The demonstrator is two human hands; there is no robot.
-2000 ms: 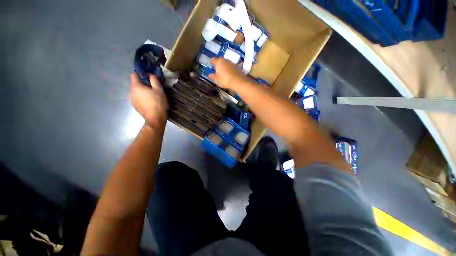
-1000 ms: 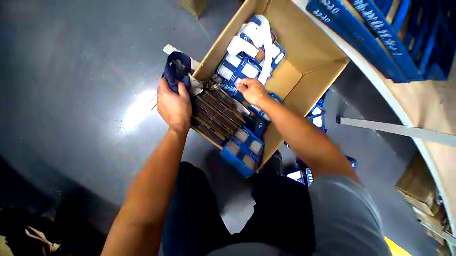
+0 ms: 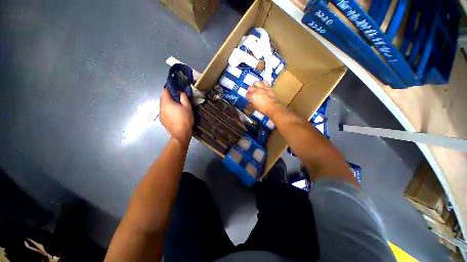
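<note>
An open cardboard carton [image 3: 320,94] holds several blue cutting dies [image 3: 246,159] with pale square cells. A row of dark brown strips [image 3: 217,123] stands on edge in its left part. Crumpled white strips [image 3: 258,47] lie on the upper dies. My left hand [image 3: 176,113] grips a dark navy ring-like piece [image 3: 179,77] at the carton's left corner. My right hand [image 3: 262,98] is inside the carton, over the middle blue dies, with its fingers bent at a die's edge. Whether it grips that die cannot be told.
More blue dies [image 3: 320,124] lie on the floor right of the carton. Large slatted blue frames [image 3: 353,43] with white numbers sit on a wooden shelf [image 3: 440,102] at upper right. Another carton [image 3: 192,11] stands at the top. My legs are below the carton.
Since the earliest frame, the carton and both hands appear further right in view. My right hand has moved slightly lower over the dies; my left hand still holds the navy piece.
</note>
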